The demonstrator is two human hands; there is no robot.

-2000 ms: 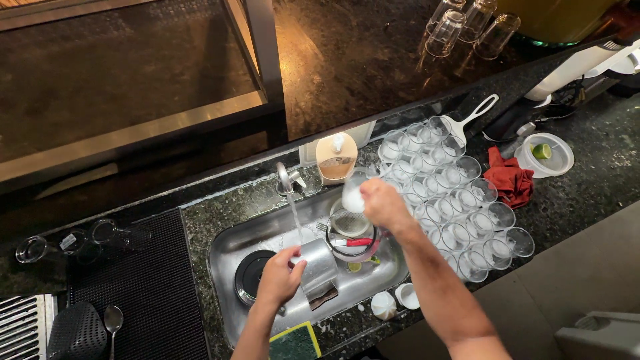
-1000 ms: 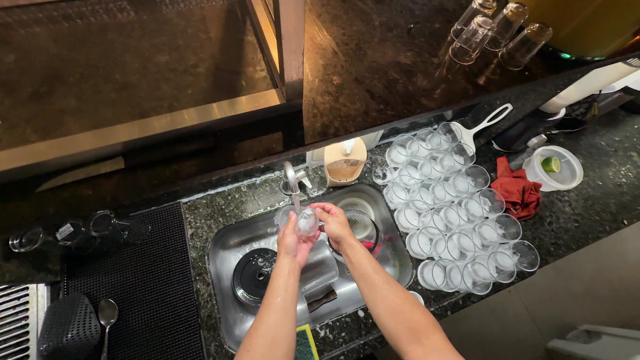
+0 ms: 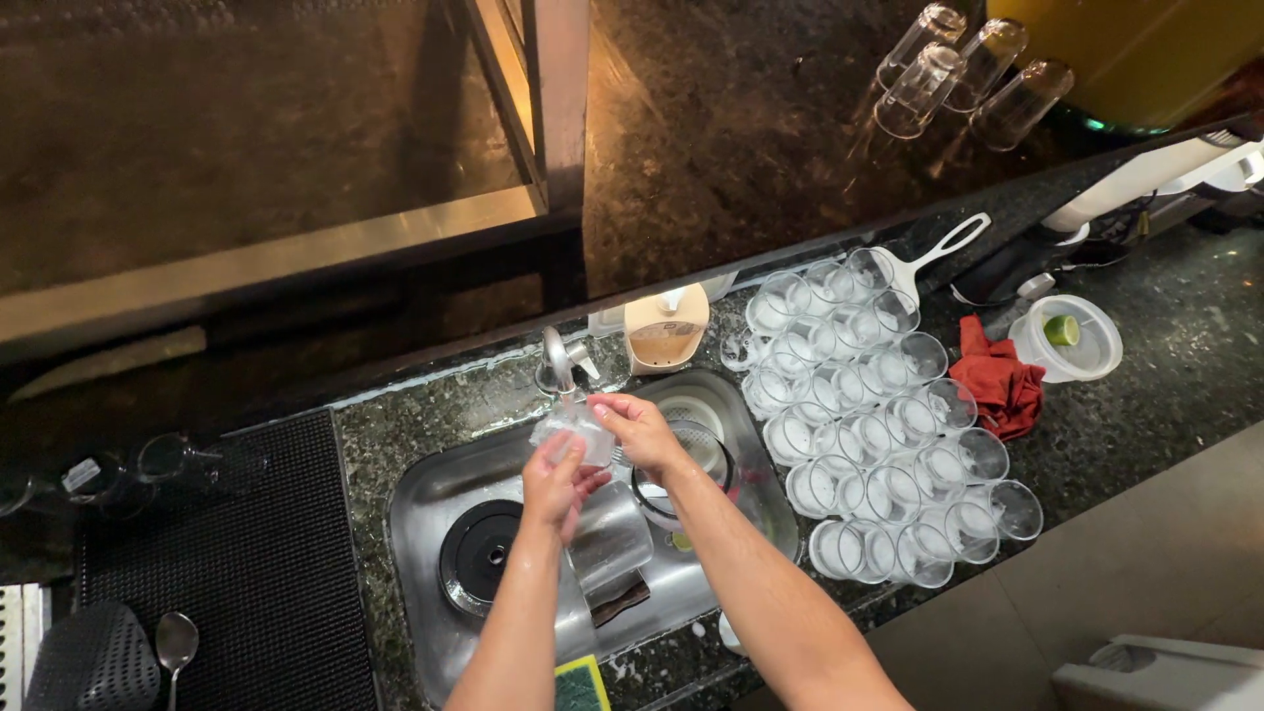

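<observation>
Under the curved metal faucet (image 3: 558, 360), a small clear container (image 3: 583, 434) is between my two hands, wet with water. My left hand (image 3: 561, 486) grips its lower left side. The fingers of my right hand (image 3: 637, 430) hold its upper right edge. Below them in the stainless steel sink (image 3: 425, 617) lie a round black lid (image 3: 479, 553), a metal vessel (image 3: 610, 533), a dark brown piece (image 3: 620, 600) and a clear round container (image 3: 731, 474) with a white strainer-like part, partly hidden by my right forearm.
Rows of clear glasses (image 3: 874, 434) crowd the counter right of the sink, by a red cloth (image 3: 997, 380) and a plastic tub (image 3: 1106, 346) with a lime piece. A soap dispenser (image 3: 667, 331) stands behind the sink, a sponge (image 3: 581, 686) at its front. A black ribbed mat (image 3: 227, 563) lies left.
Two seconds ago my hands were apart, the left at the metal vessel and the right over the sink's right side. They have since come together under the faucet around the small clear container.
</observation>
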